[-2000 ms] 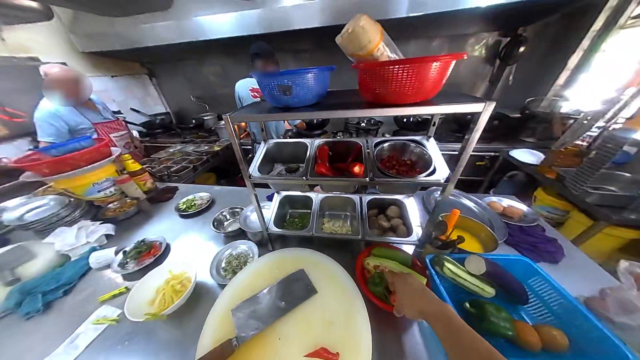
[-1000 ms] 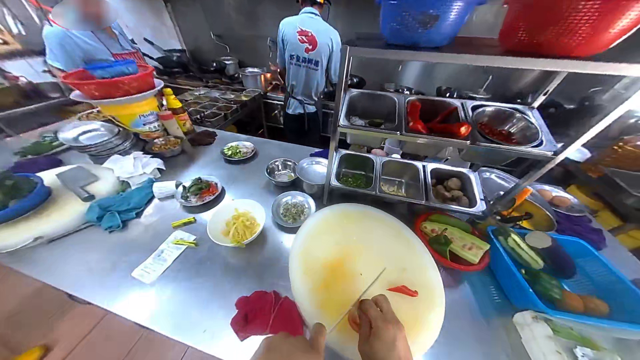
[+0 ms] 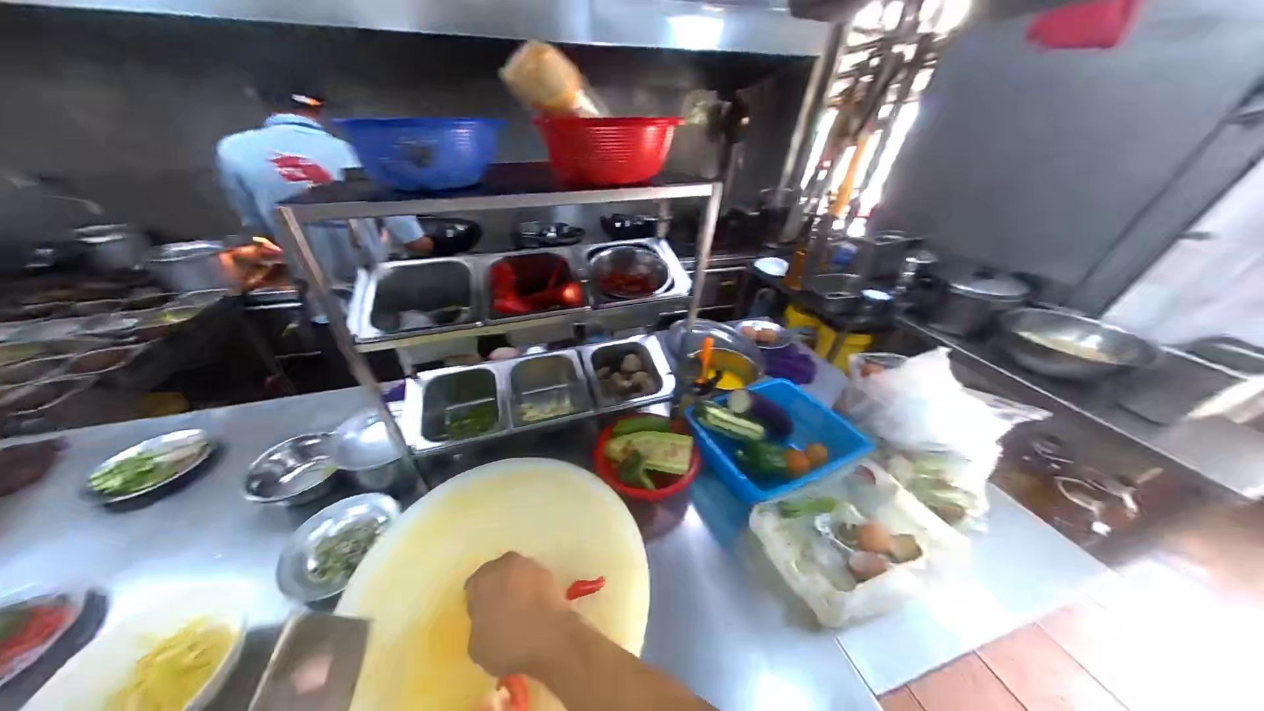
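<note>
My right hand (image 3: 513,607) is over the round pale cutting board (image 3: 553,509), its fingers curled down and facing away, so what they hold is hidden. A red pepper piece (image 3: 585,589) lies just right of it on the board. Another red piece with a pale part (image 3: 513,691) shows below the hand at the bottom edge. The broad blade of a cleaver (image 3: 314,657) shows at the board's left edge; its handle is out of view. My left hand cannot be made out. A red basket with a hollowed green vegetable (image 3: 652,452) stands behind the board.
Left are a bowl of yellow strips (image 3: 178,667), a dish of chopped herbs (image 3: 341,543) and a steel bowl (image 3: 291,469). Behind is a rack of metal pans (image 3: 459,403). On the right are a blue basket (image 3: 810,415) and a white tray (image 3: 839,592). A person (image 3: 296,168) stands beyond.
The view has swung right since one second ago. The cleaver, then upright at my hands over the board, is now at the board's left edge. My left hand has left view.
</note>
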